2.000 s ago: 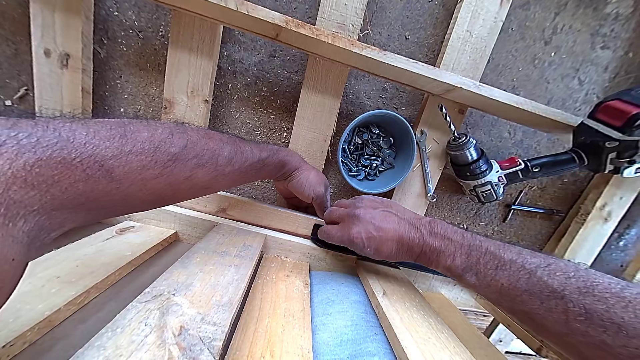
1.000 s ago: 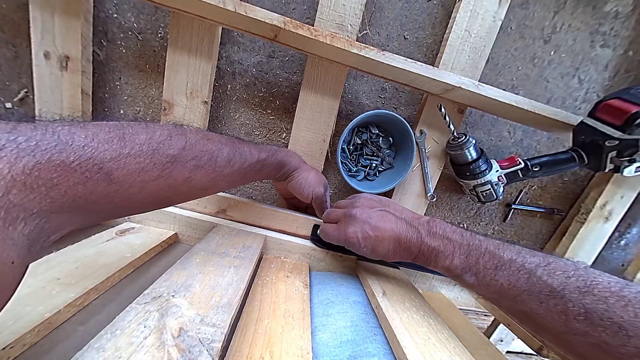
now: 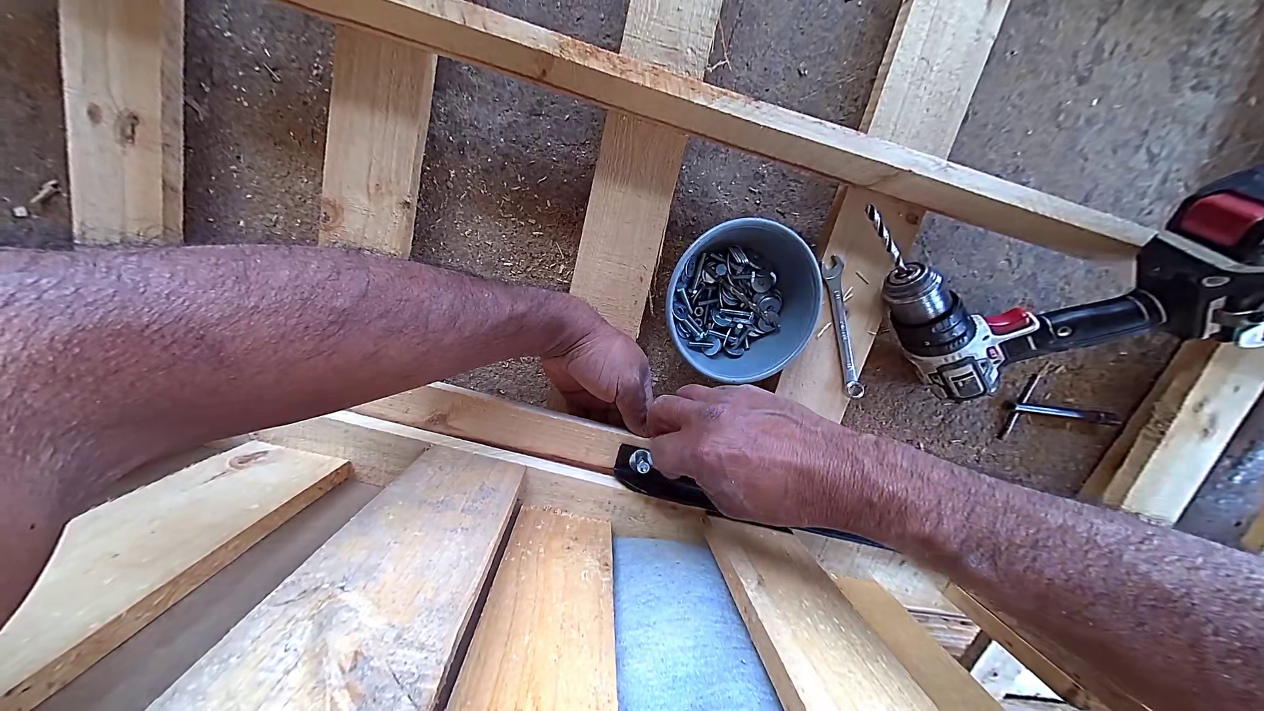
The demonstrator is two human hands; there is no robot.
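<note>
My left hand (image 3: 600,380) is bent over the far side of a wooden rail (image 3: 494,420), its fingertips meeting those of my right hand (image 3: 746,449). Any small thing between the fingers is hidden. The right hand lies over a black metal bar (image 3: 671,489) on the rail. At the bar's rounded left end a bolt or nut (image 3: 641,461) stands up. Just beyond the hands is a grey bucket (image 3: 802,296) holding many bolts, washers and nuts (image 3: 731,301). A combination wrench (image 3: 841,326) lies on a slat to the right of the bucket.
A cordless drill (image 3: 948,331) with a twist bit lies at the right, near a T-handled tool (image 3: 1065,412) on the ground. A long timber (image 3: 770,123) crosses the far slats. Wooden slats (image 3: 543,612) fan out below, with blue-grey fabric (image 3: 681,622) between two.
My right hand has shifted slightly right along the black bar, so the bar's end and the metal fastener now show. My left hand has hardly moved.
</note>
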